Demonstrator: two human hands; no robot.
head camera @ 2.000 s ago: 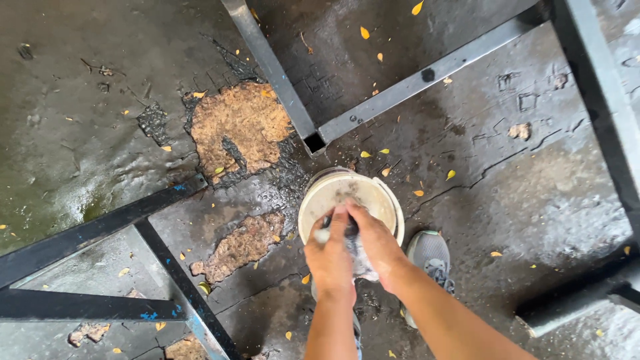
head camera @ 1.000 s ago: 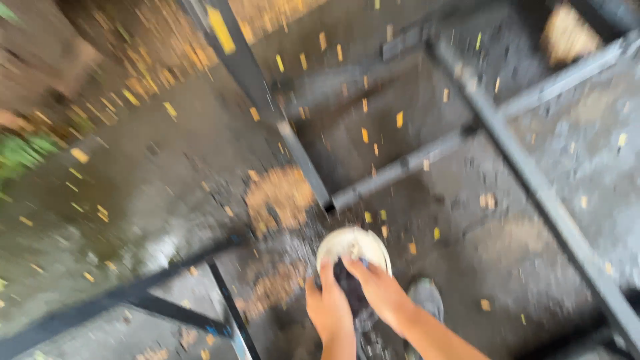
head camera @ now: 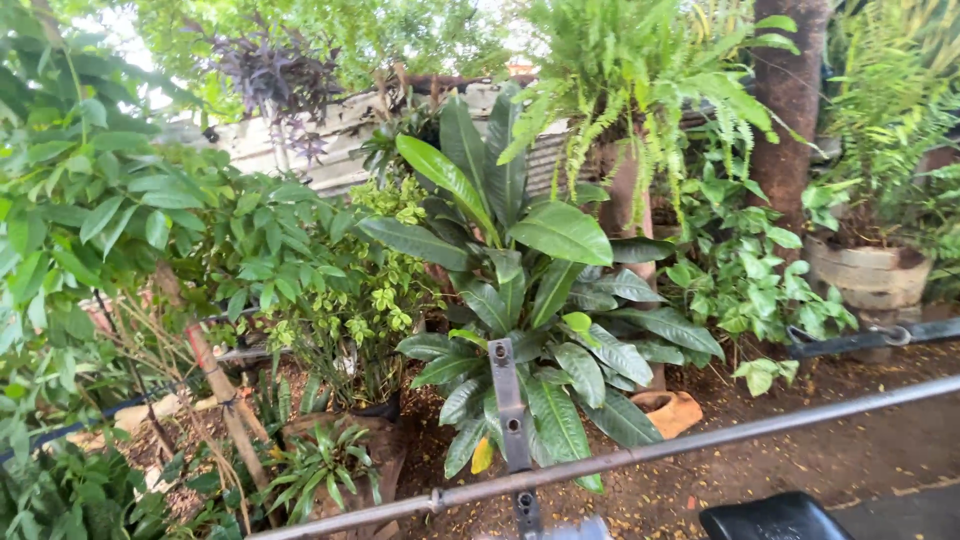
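Neither of my hands shows in the head view now. A long grey metal bar (head camera: 637,455) crosses the lower part of the view at a slant. Against it stands an upright flat metal strip with holes (head camera: 513,420). A black padded object (head camera: 772,517), possibly a seat, shows at the bottom right edge. A blurred pale thing (head camera: 577,529) is cut off at the bottom edge; I cannot tell what it is.
A large broad-leaved plant (head camera: 525,300) grows beyond the bar. Behind it is a corrugated metal fence (head camera: 330,142). A tree trunk (head camera: 786,112), a round planter (head camera: 870,274) and a terracotta pot (head camera: 671,411) stand to the right, with leafy shrubs at left.
The view has swung up from the wet floor to the garden. Both my hands, earlier together over a round whitish container, are out of sight.
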